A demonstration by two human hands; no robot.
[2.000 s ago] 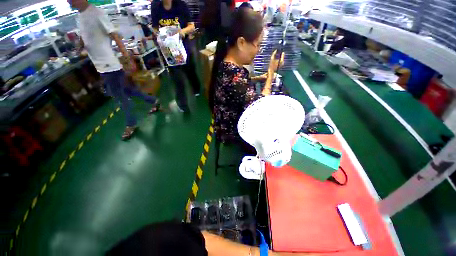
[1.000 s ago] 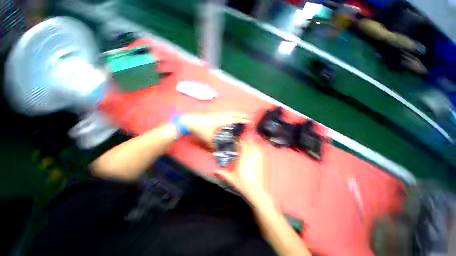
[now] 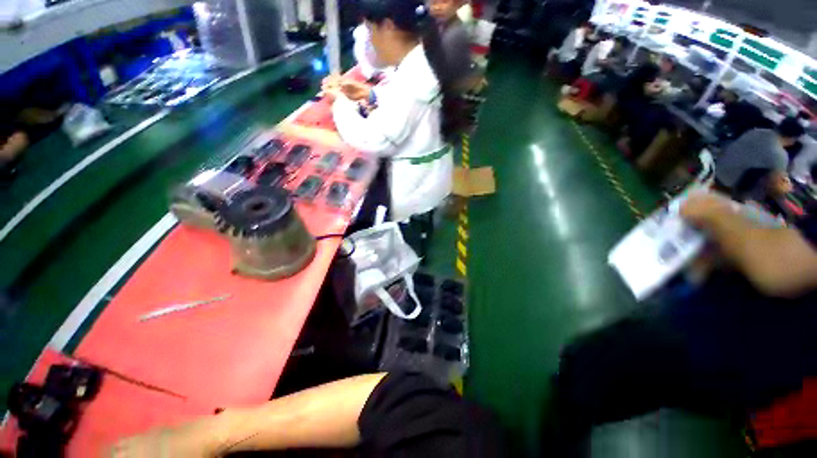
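Black device parts lie on the red bench mat at the lower left, close together. My right forearm reaches in from the bottom middle towards the left. My right hand is blurred and cut off by the bottom edge, to the right of the black parts. Its fingers and anything in them cannot be made out. My left hand is out of the picture. A thin silver-white stick lies on the mat beyond my right hand.
An olive-grey blower with a black top stands on the bench. Behind it is a clear tray of black housings. A white bag and another tray are beside the bench. A worker in white stands beyond; a person at right holds white sheets.
The view has swung to the right. The fan, the green box, my left hand and the device between my hands have left the picture. The blower, trays and other people now show.
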